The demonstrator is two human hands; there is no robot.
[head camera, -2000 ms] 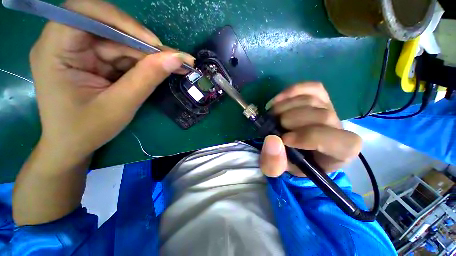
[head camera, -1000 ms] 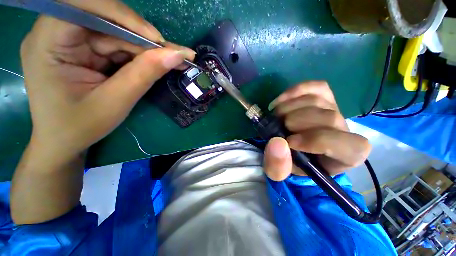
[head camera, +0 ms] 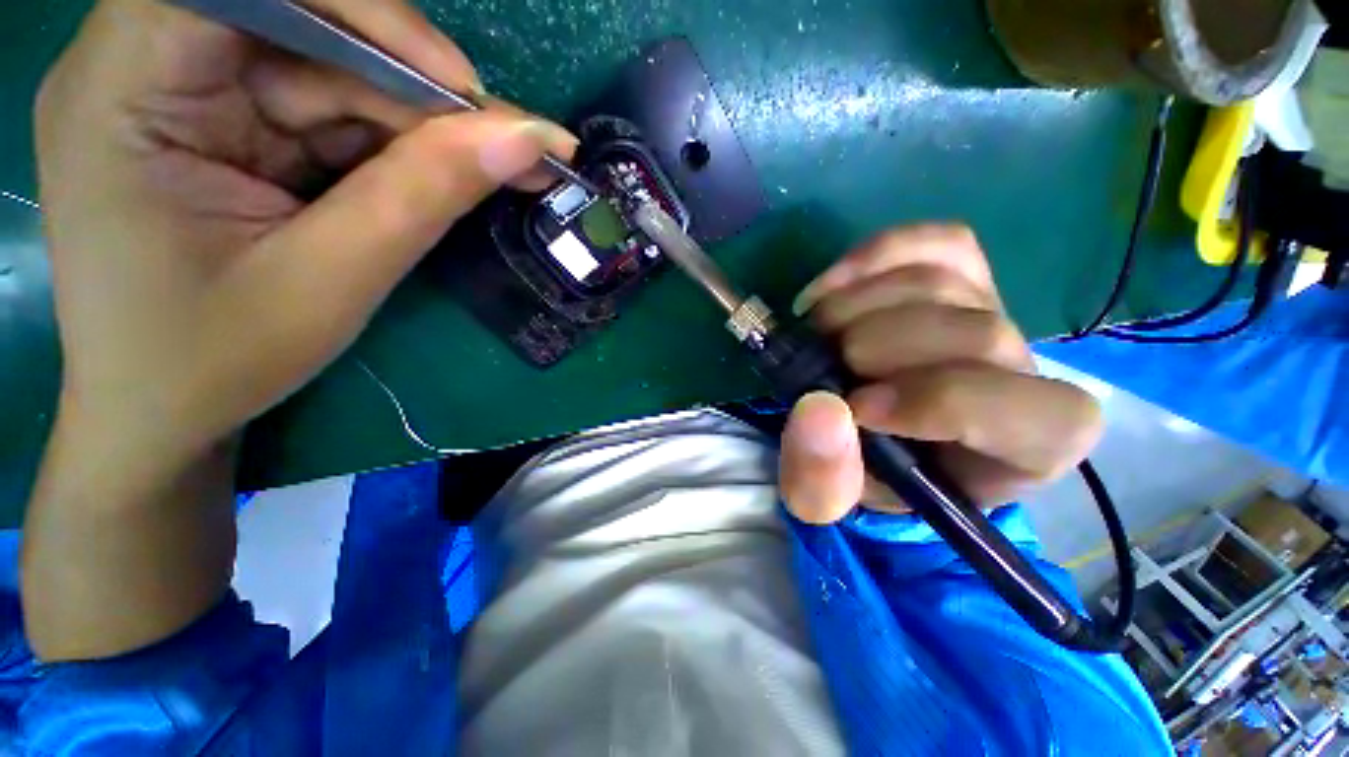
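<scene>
A small black rounded device housing [head camera: 536, 249] lies open on a dark flat fixture [head camera: 690, 107]. Inside it shows a circuit board [head camera: 604, 225] with white and silver squares and a greenish chip. My left hand [head camera: 281, 222] holds grey tweezers [head camera: 348, 52] with their narrow tip at the board's upper edge. My right hand [head camera: 947, 355] holds the black handle of a soldering iron [head camera: 969, 535]. Its silver barrel points up-left and its tip is over the board's right part, close to the tweezer tip. Whether the tips touch the board cannot be told.
A brown round pot [head camera: 1102, 42] stands at the top right, beside a yellow object [head camera: 1216, 185] and black cables [head camera: 1142, 222]. Thin wire [head camera: 397, 402] lies near the mat's front edge. Pale specks dot the green mat [head camera: 873, 141]. A blue sleeve [head camera: 1228, 388] shows at right.
Both hands keep their tools. The left hand and tweezers have shifted left and slightly up in view. The tweezer tip now reaches further right along the board, near the iron's tip.
</scene>
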